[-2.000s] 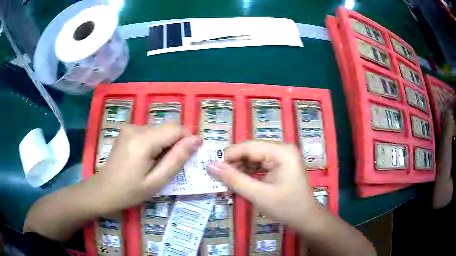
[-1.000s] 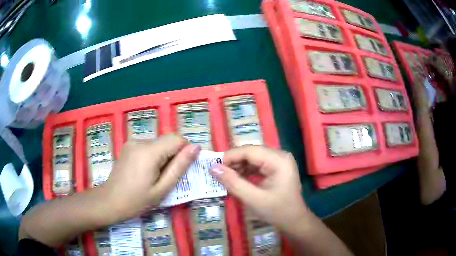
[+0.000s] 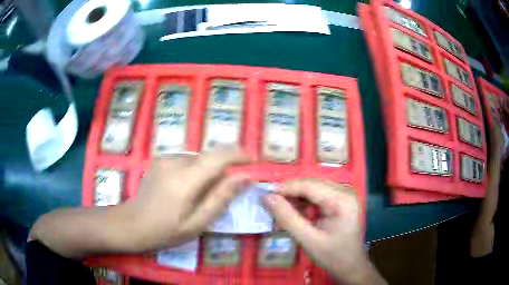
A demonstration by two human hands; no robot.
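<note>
My left hand [image 3: 187, 197] and my right hand [image 3: 318, 222] are over the middle of the red foam tray [image 3: 223, 69]. My right hand pinches a white label strip [image 3: 245, 211] at its right end. My left hand is blurred at the strip's upper left; its fingertips overlap the strip, and its exact grip is unclear. The print is too blurred to read. A mobile phone [image 3: 282, 122] with an open back lies in a tray pocket, one of several. A second label strip [image 3: 179, 255] lies on the lower row, partly hidden by my left hand.
Behind the tray are a label roll [image 3: 106, 42] and a white sheet with black rectangles [image 3: 290, 19], with tweezers [image 3: 237, 24] on it. Curled release liner [image 3: 51, 139] lies left. Stacked trays [image 3: 396, 178] stand right. Another person's forearm [image 3: 487, 206] is at the far right.
The view has swung back left, so the tray and roll sit further right in the picture. The held strip now looks bent and blurred, and my left hand's fingers are more spread.
</note>
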